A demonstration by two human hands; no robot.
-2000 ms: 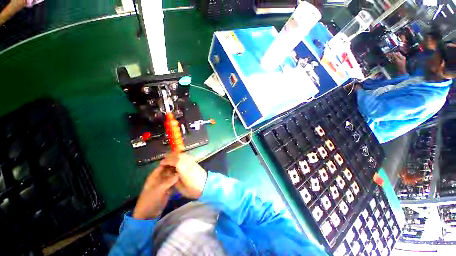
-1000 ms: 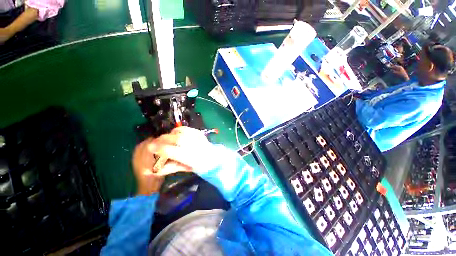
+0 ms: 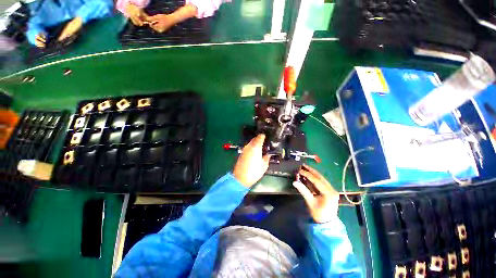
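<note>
The black press fixture stands at centre with its red-orange toggle handle upright. A red-tipped side clamp is on its left and another on its right. My left hand is at the fixture's front left, fingertips beside its middle; whether they hold anything is hidden. My right hand is at the fixture's front right corner, thumb and fingertips near each other. A dark spot shows between them, too small to tell whether it is a part.
A black tray at left has pale square modules along two edges. Another module tray is at lower right. A blue box with a clear tube and looping cable stands right. Other workers' hands show top left.
The view has swung left, bringing the left tray's modules into sight. The toggle handle has gone from lying toward me to upright. My hands, together before, are now apart on either side of the fixture's front.
</note>
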